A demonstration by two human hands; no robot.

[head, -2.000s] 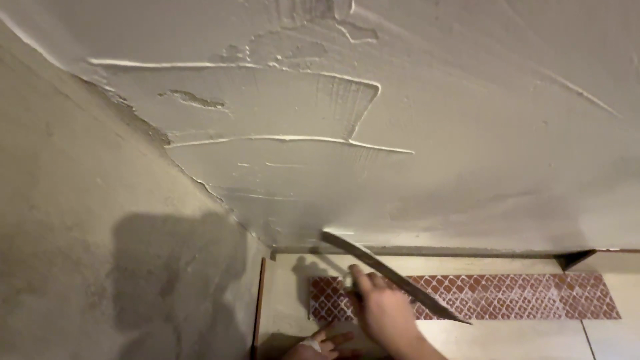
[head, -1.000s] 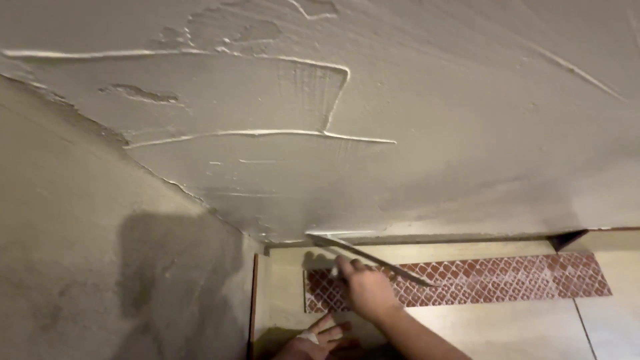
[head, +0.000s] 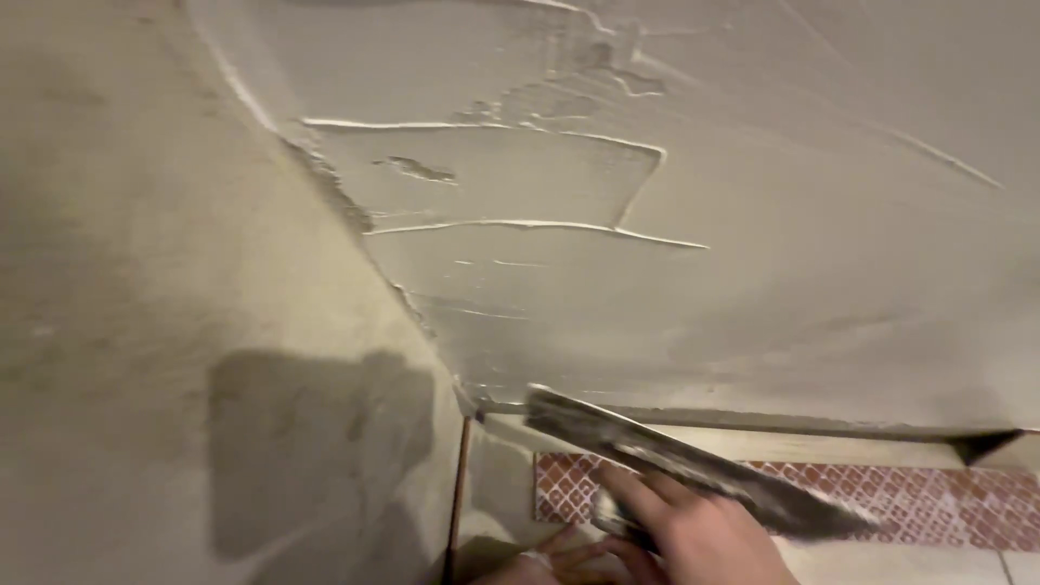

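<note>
My right hand [head: 703, 528] grips the handle of a plastering trowel [head: 691, 467], whose long metal blade slants from upper left to lower right. The blade's upper left end is near the bottom edge of the wall with wet plaster [head: 569, 333], close to the corner; whether it touches cannot be told. Raised ridges and a rough hollow mark the plaster above it. My left hand [head: 528, 565] is at the bottom edge, partly cut off, with its fingers spread below the trowel handle; something whitish shows on it.
A bare, rough side wall [head: 122, 284] meets the plastered wall at the left and carries shadows. Red-brown patterned tile strips [head: 934, 504] lie along the pale floor [head: 861, 565]. A thin brown strip [head: 459, 496] runs down from the corner, and a dark wedge [head: 985, 445] stands at right.
The trowel has drawn back from the wall's bottom edge toward the floor, and its blade face shows more broadly. My right hand is still on its handle. The view has shifted.
</note>
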